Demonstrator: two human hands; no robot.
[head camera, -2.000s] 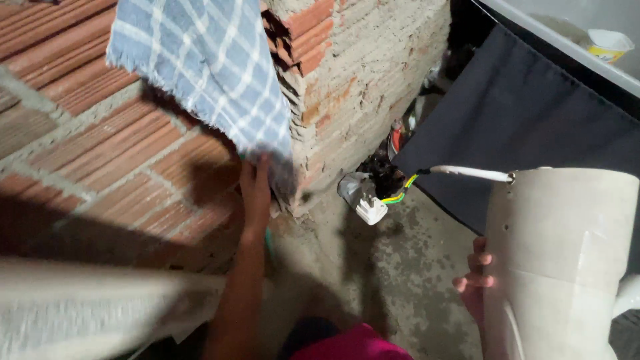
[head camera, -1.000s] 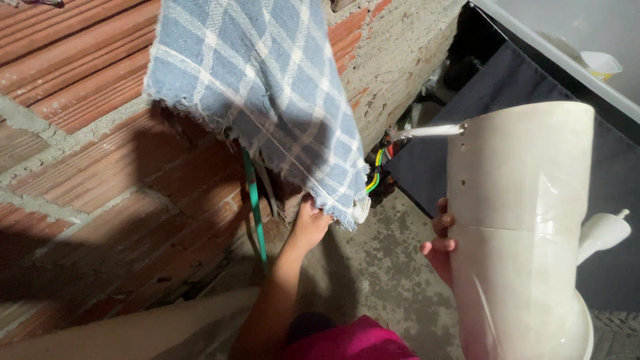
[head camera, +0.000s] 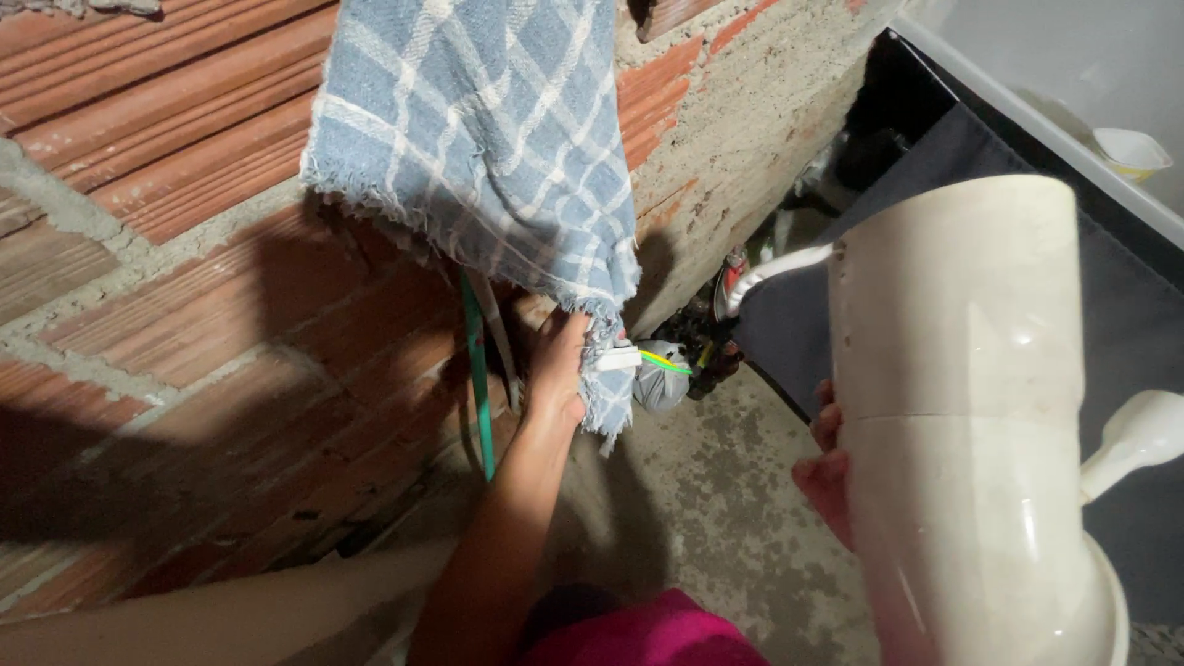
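Note:
My left hand grips the frayed lower corner of a blue and white checked cloth that hangs before the brick wall. Against that corner lies a white plug with yellow and green wires; whether my fingers touch it is hard to tell. At the right, my right hand holds a cream plastic pipe elbow from its left side, most of the hand hidden behind it. From a hole near the pipe's upper rim comes a white cable. A white bulb-shaped fitting sticks out on the pipe's right.
A hollow-brick wall fills the left. A green hose runs down beside my left forearm. Behind the pipe are a dark cloth and a pale basin with a small tub. A grey plastic bag lies on the concrete floor.
My left hand has moved right relative to the wall, drawing the cloth's lower corner along. The plug, seen away from the cloth two seconds ago, is now against that corner.

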